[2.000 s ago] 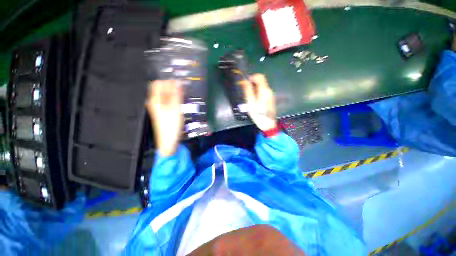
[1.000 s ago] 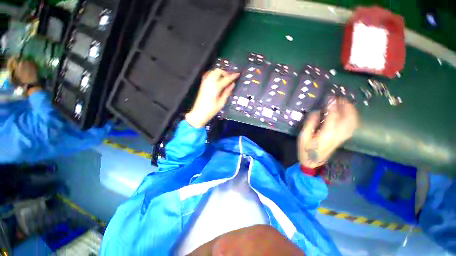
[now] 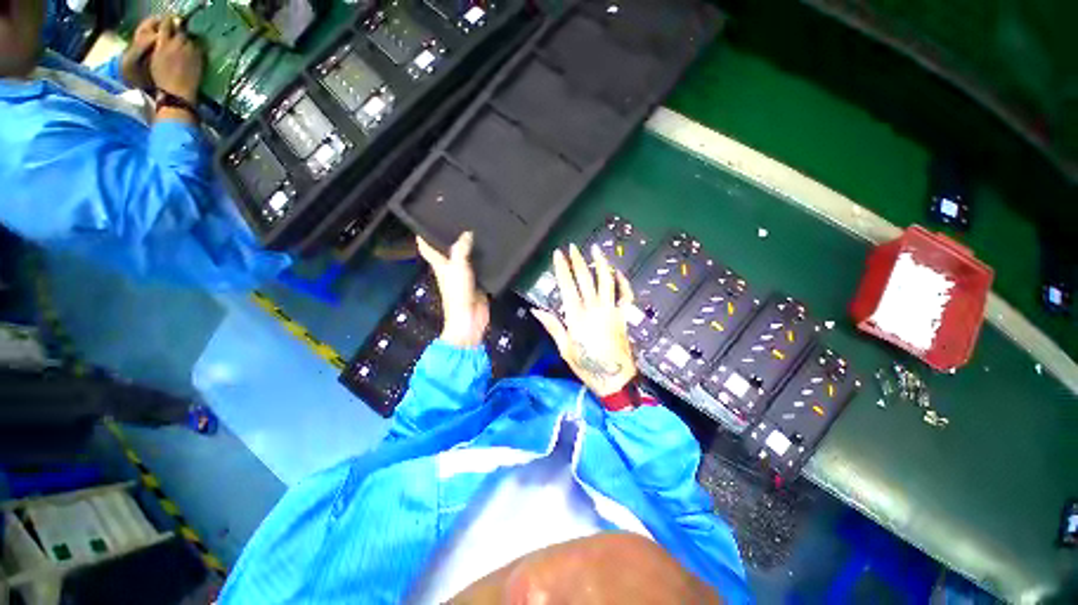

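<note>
Several black phone housings (image 3: 760,343) lie side by side in a slanting row on the green bench, with white and yellow-orange spots and a white square near the lower end. My right hand (image 3: 589,317), fingers spread, is over the housing at the left end of the row and partly hides it. My left hand (image 3: 456,293) is at the lower edge of the empty black carrier tray (image 3: 508,166), fingers apart; whether it touches the tray is unclear. Another tray (image 3: 408,337) with dark units is partly hidden below my left hand.
A red bin (image 3: 980,310) with white pieces stands at the right, with a glinting pile of small parts (image 3: 908,392) beside it. Filled carrier trays (image 3: 343,106) are at upper left. Another person's hands (image 3: 166,59) are beyond them. Spaced units (image 3: 949,207) lie on the darker strip.
The view has swung left. My right hand has moved from the right end of the row to its left end. My left hand has moved off the housings to the empty tray's lower edge.
</note>
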